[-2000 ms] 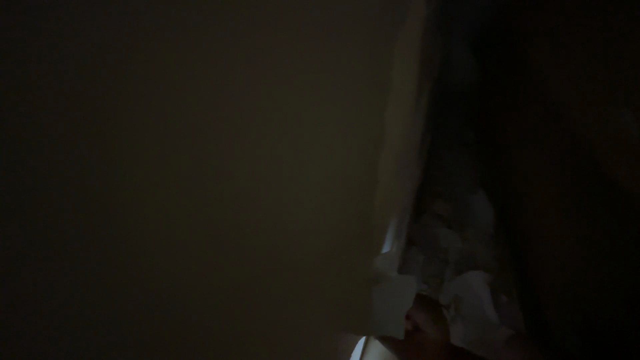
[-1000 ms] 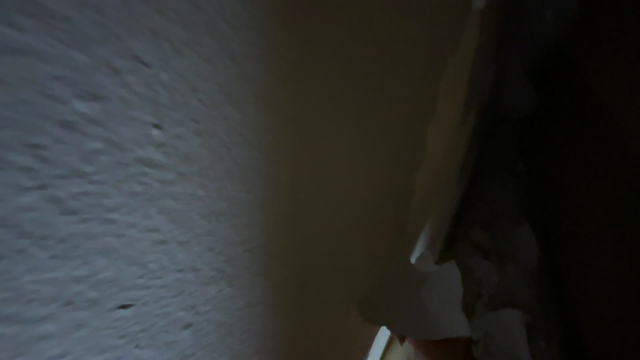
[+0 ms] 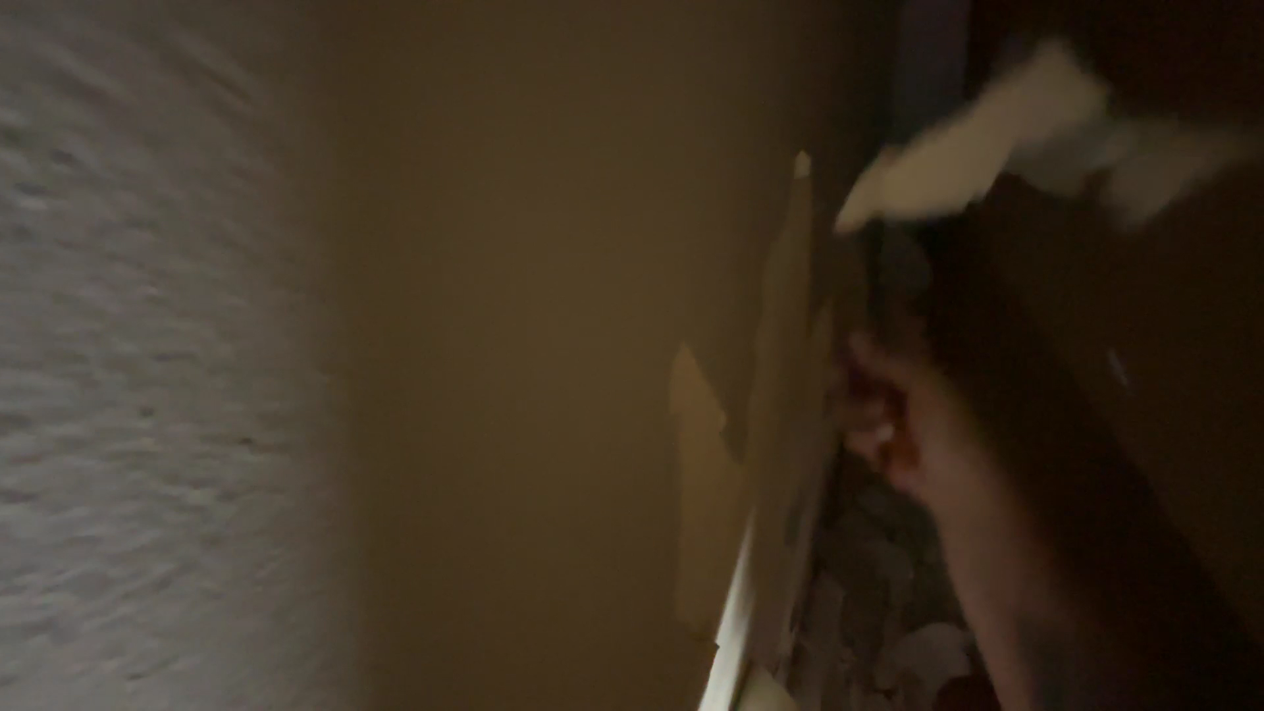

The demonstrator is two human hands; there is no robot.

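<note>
My right hand point(image 3: 884, 425), at the end of a forearm that comes up from the bottom right, is blurred, with its fingers curled beside a pale torn strip point(image 3: 780, 365) along the edge of a tan wall surface point(image 3: 523, 346). Whether the fingers grip the strip cannot be told. Above the hand, a blurred pale torn piece, perhaps paper or paint, point(image 3: 968, 158) stands out against the dark. A bright narrow edge or blade point(image 3: 731, 622) shows at the lower middle; what holds it is hidden. My left hand is not in view.
A rough textured grey surface point(image 3: 148, 395) fills the left side. Pale flakes or scraps point(image 3: 928, 652) lie in the dark gap at the lower right. Deep shadow covers the far right.
The right hand and forearm now show much higher in view; a hand was only partly visible at the bottom before. A pale piece now appears at the upper right. The view has brightened.
</note>
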